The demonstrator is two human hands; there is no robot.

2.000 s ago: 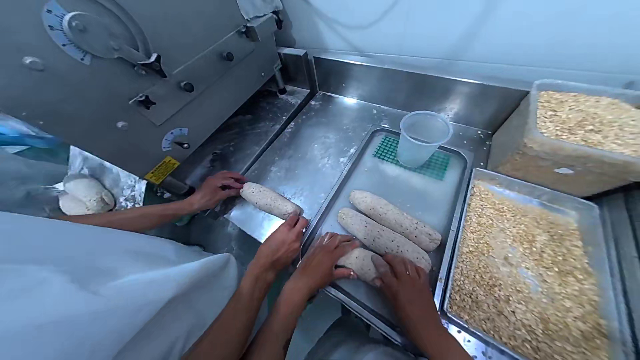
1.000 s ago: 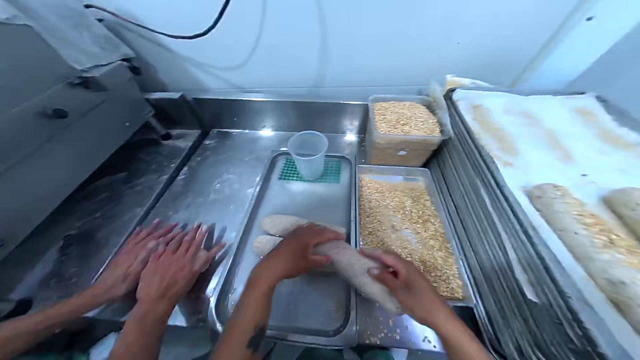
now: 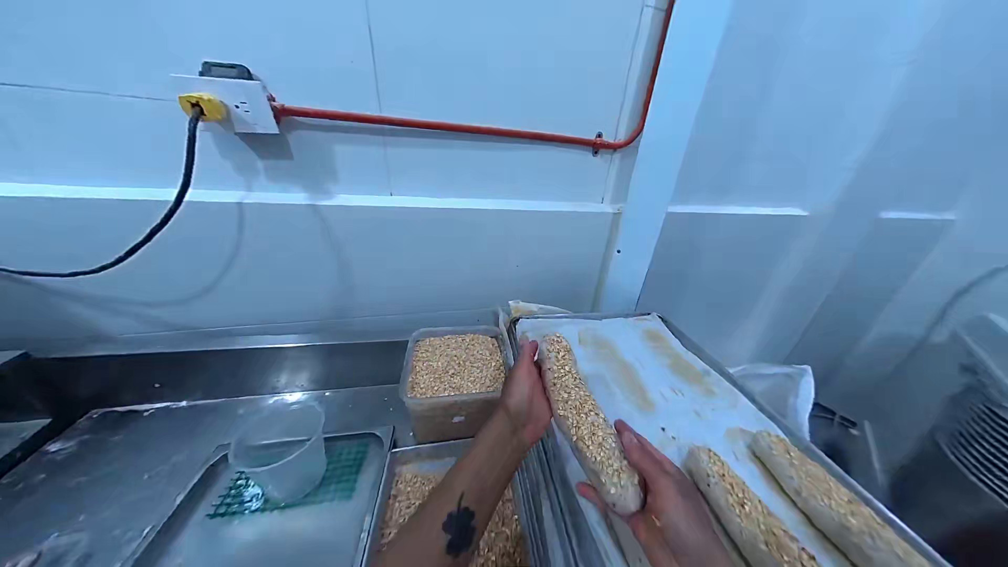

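An oat-covered dough loaf (image 3: 589, 425) is held between my two hands above the left side of a paper-lined baking tray (image 3: 630, 346). My left hand (image 3: 526, 394) grips its far end, while my right hand (image 3: 657, 500) supports the near end, fingers partly beneath it. Two more oat-topped loaves, one (image 3: 748, 504) beside my right hand and another (image 3: 835, 500) farther right, lie on the paper. Left of the loaf stands a plastic tub of oats (image 3: 457, 366). A shallow tray of oats (image 3: 413, 496) is partly hidden by my left forearm.
On the steel counter (image 3: 102, 457), a metal tray (image 3: 315, 543) holds a clear plastic cup (image 3: 279, 453) and green mesh (image 3: 342, 472). Behind are a wall, a plugged-in black cable (image 3: 177, 197) and a red conduit (image 3: 441, 124). The lined tray tops a stack of trays.
The view has swung right. The loaf in my hands has moved from over the metal tray to over the paper-lined tray, and oats now cover its top. The other person's hands are out of view.
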